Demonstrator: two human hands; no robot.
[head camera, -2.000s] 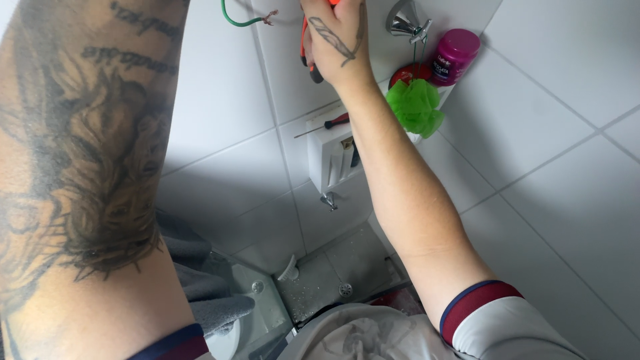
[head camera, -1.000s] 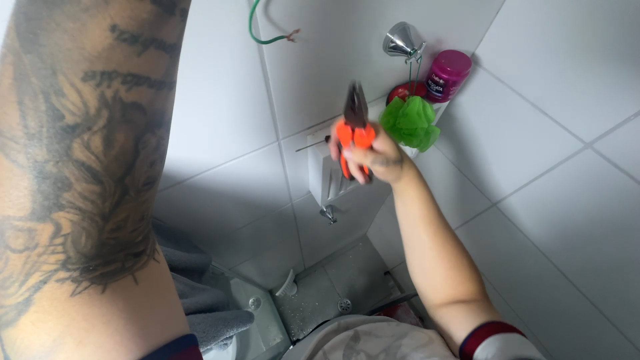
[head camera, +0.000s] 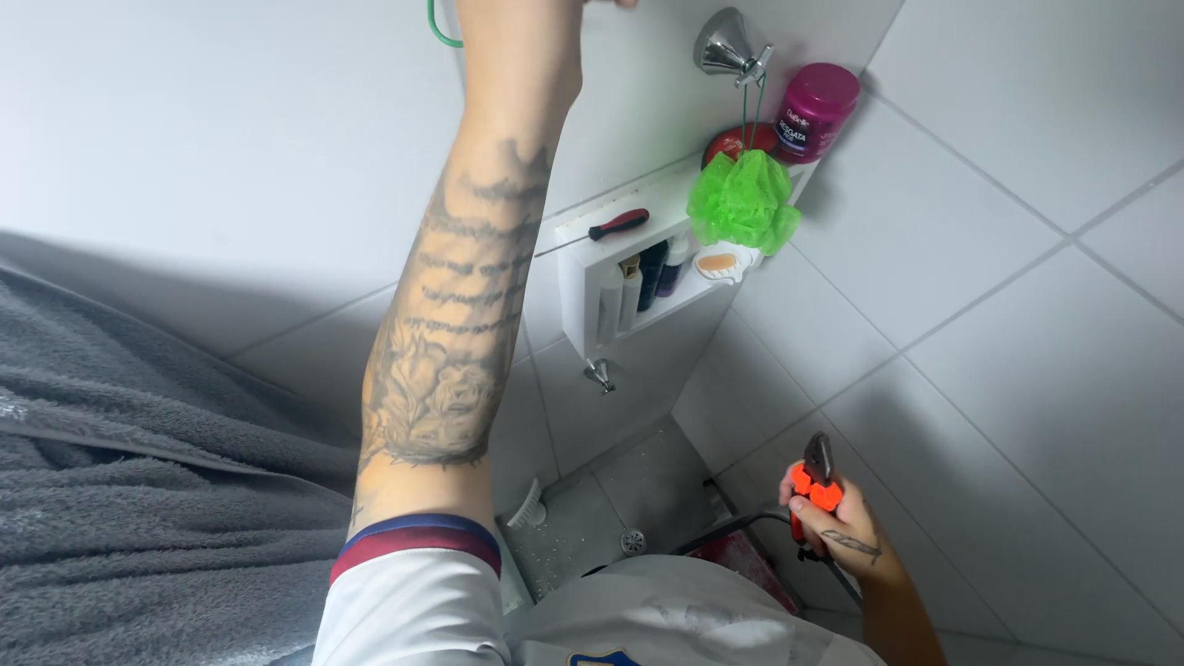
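Observation:
My right hand (head camera: 837, 523), low at the right, is closed around orange-handled pliers (head camera: 816, 486) with dark jaws pointing up. My left arm reaches up past the top edge; only a bit of the left hand (head camera: 610, 3) shows there, and what it holds or touches is hidden. Beside the left wrist, a green wire (head camera: 440, 26) curves along the tiled wall. On top of the white wall shelf lies a screwdriver (head camera: 620, 224) with a red and black handle, its shaft pointing left.
A white shelf (head camera: 578, 301) holds bottles, a magenta jar (head camera: 819, 111) and a red item. A green bath puff (head camera: 745, 199) hangs from a chrome tap (head camera: 731, 44). Grey towels (head camera: 166, 481) hang at left. Below are a smaller tap (head camera: 601, 376), a brush (head camera: 527, 504) and a floor drain (head camera: 633, 541).
My right hand, with the pliers, has come down from the wall at the top to low on the right. The view has shifted, and the left forearm now crosses nearer the middle.

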